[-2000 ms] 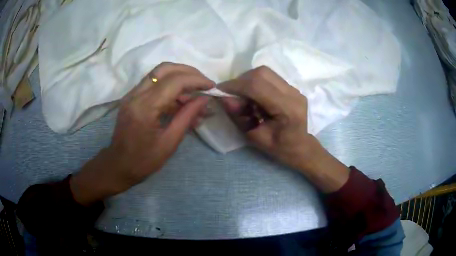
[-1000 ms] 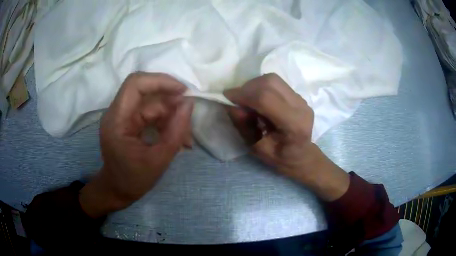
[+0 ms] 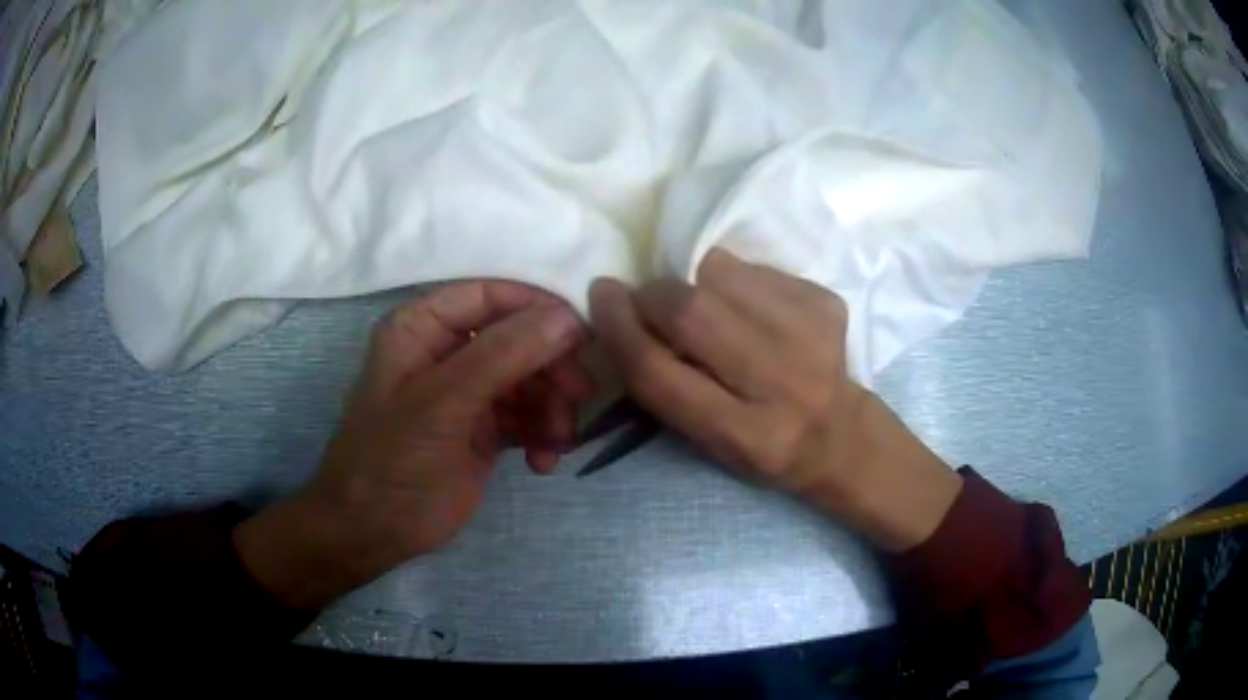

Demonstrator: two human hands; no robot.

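Observation:
A large off-white garment [image 3: 452,205] lies spread and wrinkled in front of me. My left hand [image 3: 465,397] pinches its near edge between thumb and fingers. My right hand [image 3: 739,369] pinches the same edge just to the right, close beside the left fingertips. Dark, pointed blades of thread snips [image 3: 619,443] stick out below my right hand, pointing down and left. Their handle is hidden in the right palm. The blades are apart and touch no cloth that I can see. No loose thread can be made out.
A pile of cream cloth [image 3: 44,137] is at the far left, with a tan tag [image 3: 54,253] at its near edge. Another cloth pile [image 3: 1204,75] is at the far right. The blue-grey table [image 3: 657,574] curves in front of me. A yellow rack [image 3: 1163,561] is at the lower right.
The folded edge between my hands has been lowered, and both hands now pinch the near edge closer together. The snips' blades have come into view below my right hand.

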